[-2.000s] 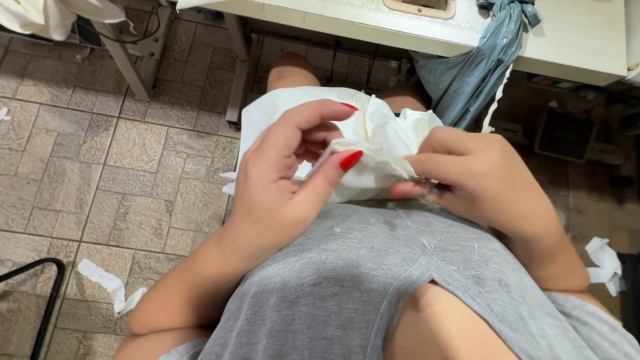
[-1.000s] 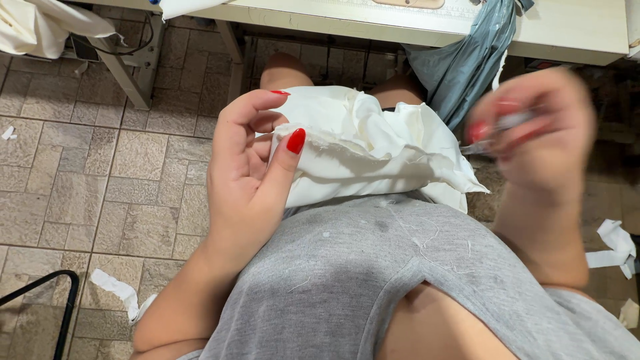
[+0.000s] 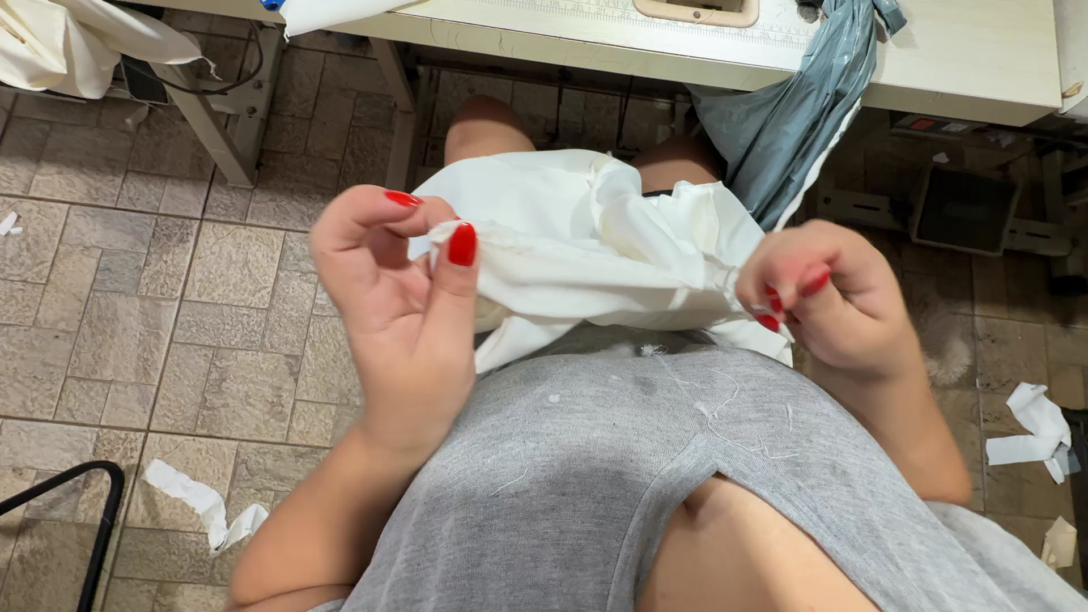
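Note:
White fabric (image 3: 586, 272) lies bunched across my lap, with gathered folds and a frayed edge facing up. My left hand (image 3: 399, 289) pinches one end of that edge between thumb and fingers. At the other end, my right hand (image 3: 816, 297) has its fingers curled closed on the fabric's edge; whether a small tool is also inside it is hidden. The fabric is stretched between both hands, just above my grey shirt (image 3: 595, 476), which has loose threads on it.
A sewing machine table (image 3: 595, 51) with a ruler marking stands ahead. A grey plastic bag (image 3: 782, 127) hangs from its edge. Fabric scraps (image 3: 200, 501) lie on the tiled floor. A black metal tube (image 3: 110, 527) is at lower left, cream cloth (image 3: 85, 51) at upper left.
My right hand was raised away from the fabric a second ago and is now back at its right end. My left hand still holds the left part, and the edge is drawn straighter.

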